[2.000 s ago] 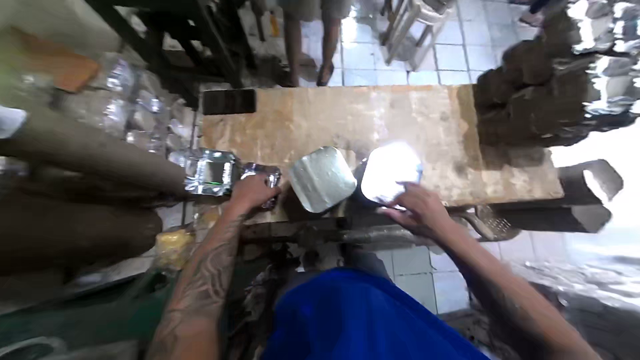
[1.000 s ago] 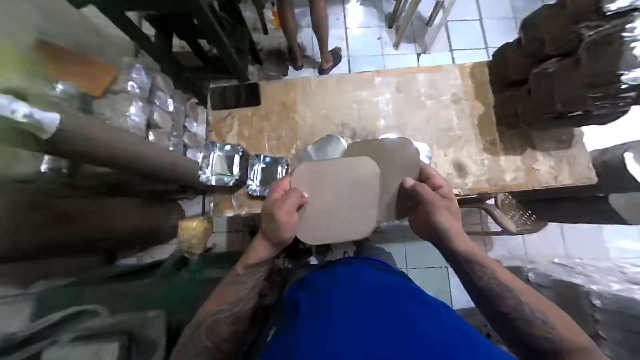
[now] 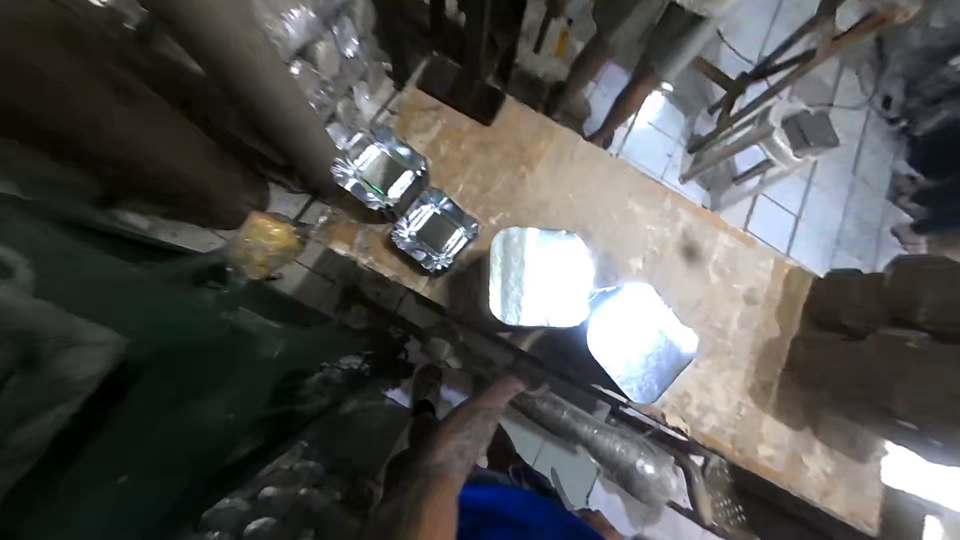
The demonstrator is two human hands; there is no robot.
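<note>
Two shiny, rounded-square silver-topped pieces, a left one (image 3: 541,277) and a right one (image 3: 642,342), lie with their edges meeting near the table's close edge. Left of them two crimped foil trays (image 3: 435,229) (image 3: 381,171) sit side by side. My left hand (image 3: 517,384) is blurred at the near edge of the table, below the left silver piece; its fingers and anything in them cannot be made out. My right hand cannot be made out; only a small skin-coloured patch shows at the bottom edge.
The worn wooden table (image 3: 600,202) runs diagonally. Dark stacks (image 3: 870,337) stand at its right end, and a dark flat object (image 3: 461,86) lies at its far left end. Large rolls (image 3: 247,82) are at left. Beyond are a person's legs (image 3: 637,90) and a stool (image 3: 795,135).
The two brown rounded-square sheets that both hands held are no longer seen in them. My left hand has dropped to the table's near edge; my right hand has left sight. The view has rotated strongly.
</note>
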